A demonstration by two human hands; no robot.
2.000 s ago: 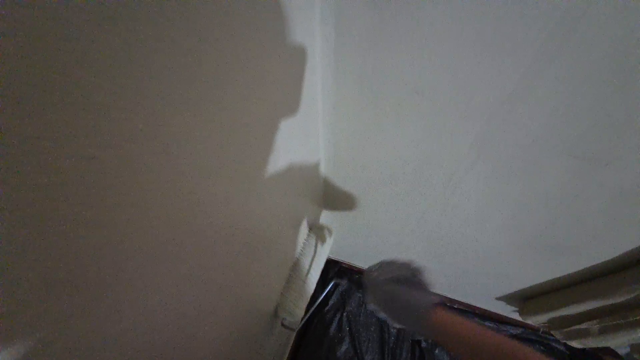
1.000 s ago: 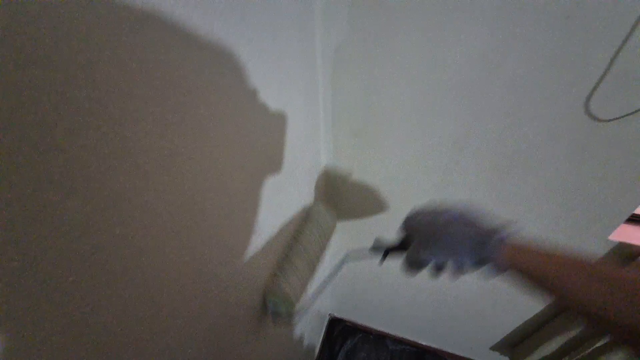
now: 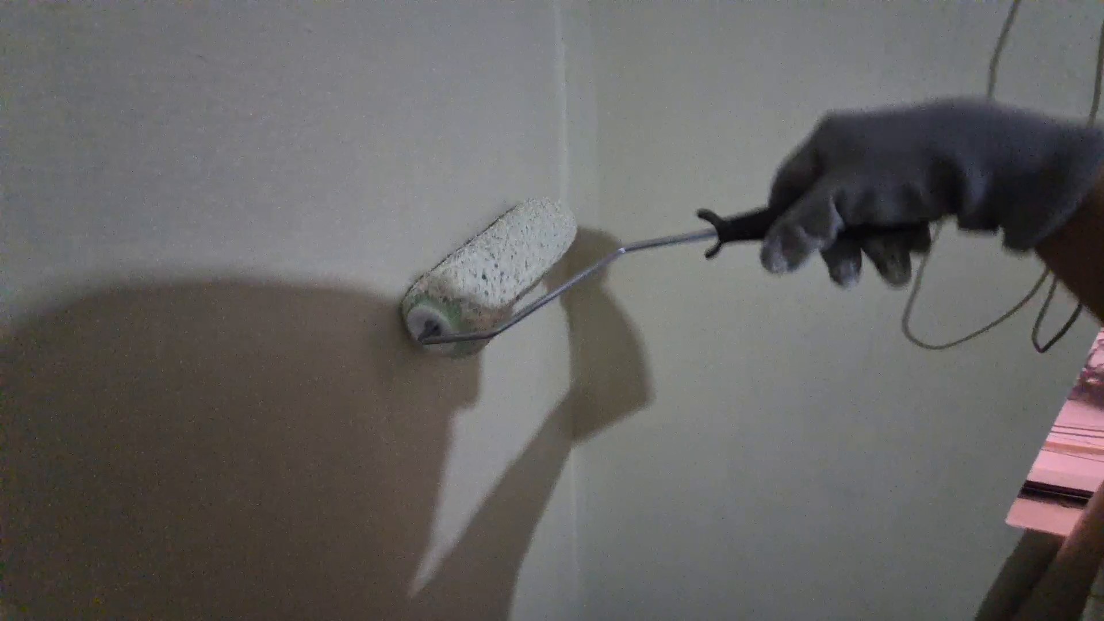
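My right hand (image 3: pixel 931 172), in a grey work glove, is closed around the black handle of a paint roller (image 3: pixel 496 263) at the upper right. The bent metal frame runs left from the handle to the near end of the roller cover. That cover, pale and speckled with paint, lies tilted against the left wall (image 3: pixel 285 129), close to the inside corner. Its far end points up toward the right wall (image 3: pixel 759 414). My left hand is out of view.
Thin cords (image 3: pixel 936 347) hang in loops in front of the right wall. Pink material (image 3: pixel 1065 470) shows at the right edge, with a brown object below it. A large shadow falls over the lower left wall and across the corner.
The roller has moved up along the corner with my right hand. The view has shifted upward, and the black plastic seen at the bottom earlier is out of view.
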